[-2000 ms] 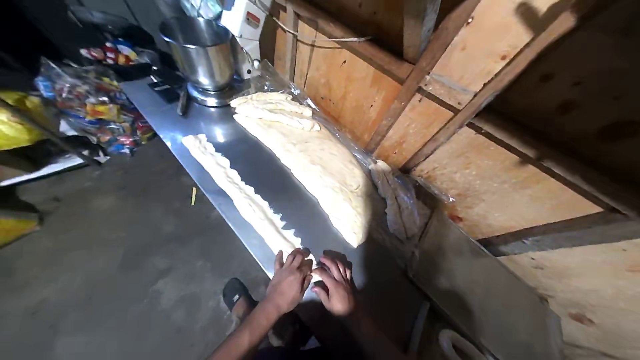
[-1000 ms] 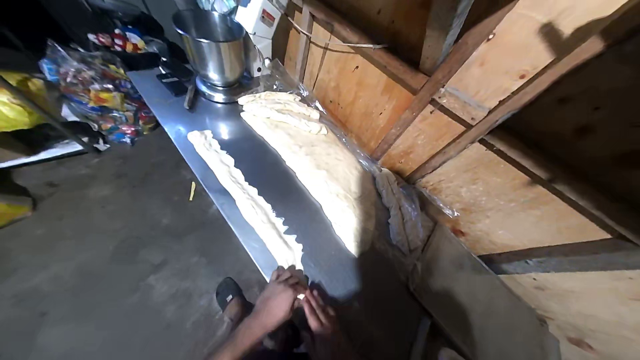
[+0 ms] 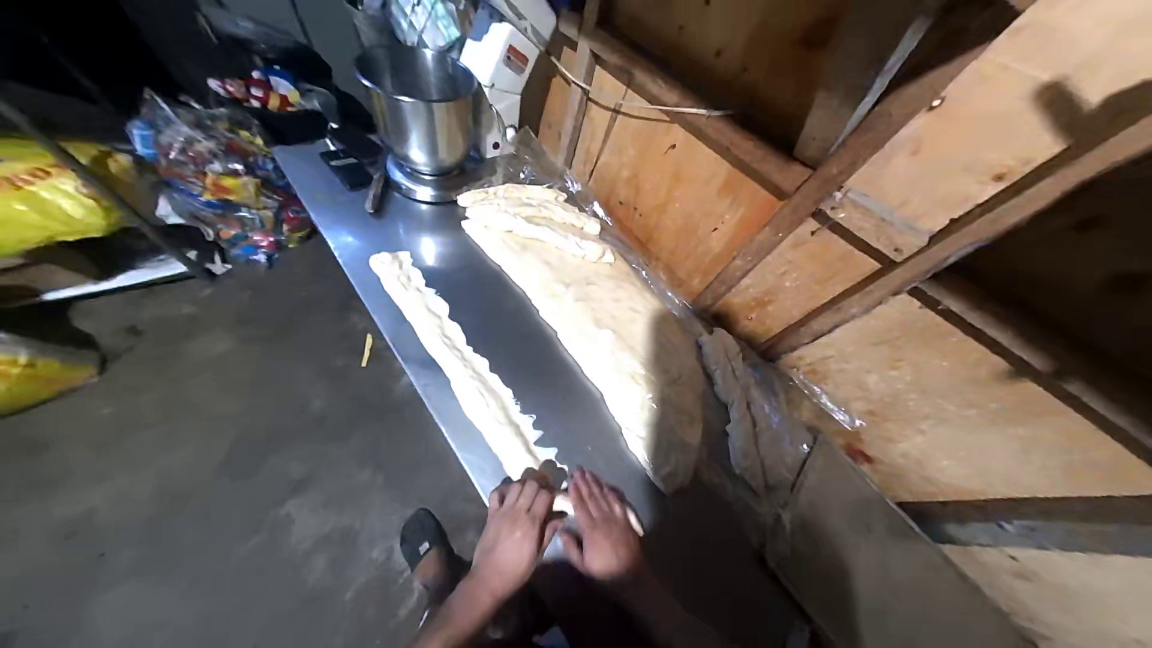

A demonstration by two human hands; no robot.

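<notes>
A long strip of pale dough [image 3: 463, 364] with a ragged right edge lies along the left side of the steel table [image 3: 517, 337]. At its near end my left hand [image 3: 517, 531] presses down, fingers forward. Close beside it on the right, my right hand [image 3: 601, 526] lies flat with dough beneath it, a bit of which shows between the hands and past its fingers. Whether the fingers grip the dough cannot be told. A large slab of dough [image 3: 585, 315] rests to the right of the strip, with smaller folded dough pieces [image 3: 531, 216] at its far end.
At the table's far end stand a stainless steel mixing bowl [image 3: 423, 108], a white machine [image 3: 504, 67] and a dark-handled tool [image 3: 376, 192]. Clear plastic [image 3: 783, 432] runs beside the slab along the plywood wall [image 3: 666, 189]. Bagged colourful packets [image 3: 229, 171] lie left of the table.
My hands were together at the near end of the strip one second ago; now they are somewhat apart and lie flatter, with the right hand's fingers extended forward.
</notes>
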